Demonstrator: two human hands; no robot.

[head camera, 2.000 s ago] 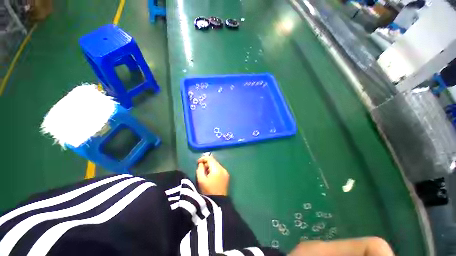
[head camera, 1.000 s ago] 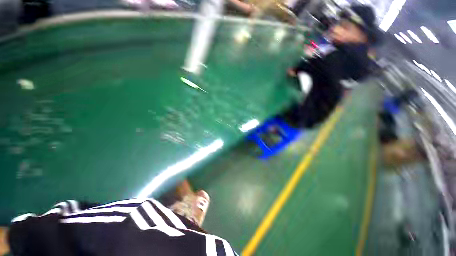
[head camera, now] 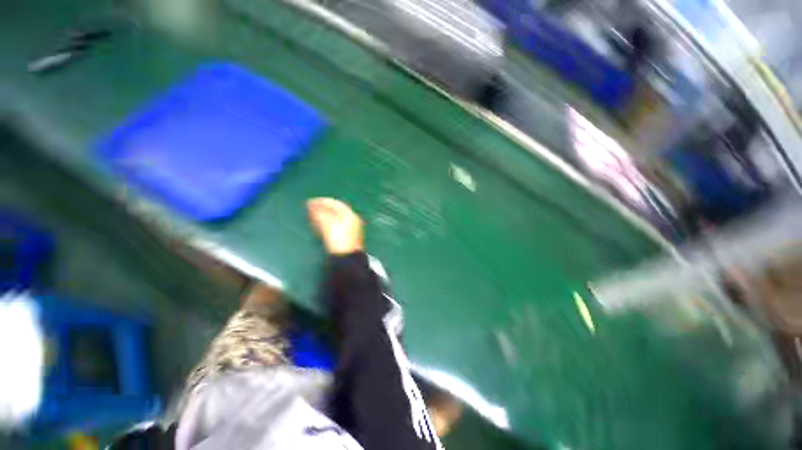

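The frame is strongly blurred. My left hand [head camera: 336,225], in a dark sleeve with white stripes, is over the green bench between the blue tray and a patch of loose small rings [head camera: 406,214]. Its fingers look close together; whether they hold a ring cannot be told. The blue tray [head camera: 215,141] lies on the bench to the upper left, its contents smeared. A skin-coloured patch [head camera: 445,413] by the bench edge, right of the sleeve, may be part of my right hand; its fingers cannot be made out.
Dark units [head camera: 75,48] lie at the bench's far left. A blue stool [head camera: 97,360] with a white cover [head camera: 18,356] stands lower left. A pale scrap [head camera: 462,177] and a yellow-green sliver [head camera: 584,311] lie on the bench. Blurred machinery is beyond it.
The view has swung from the tray to the aisle and a seated person, then back to the tray at another angle. My left hand is now out over the bench, nearer the loose rings.
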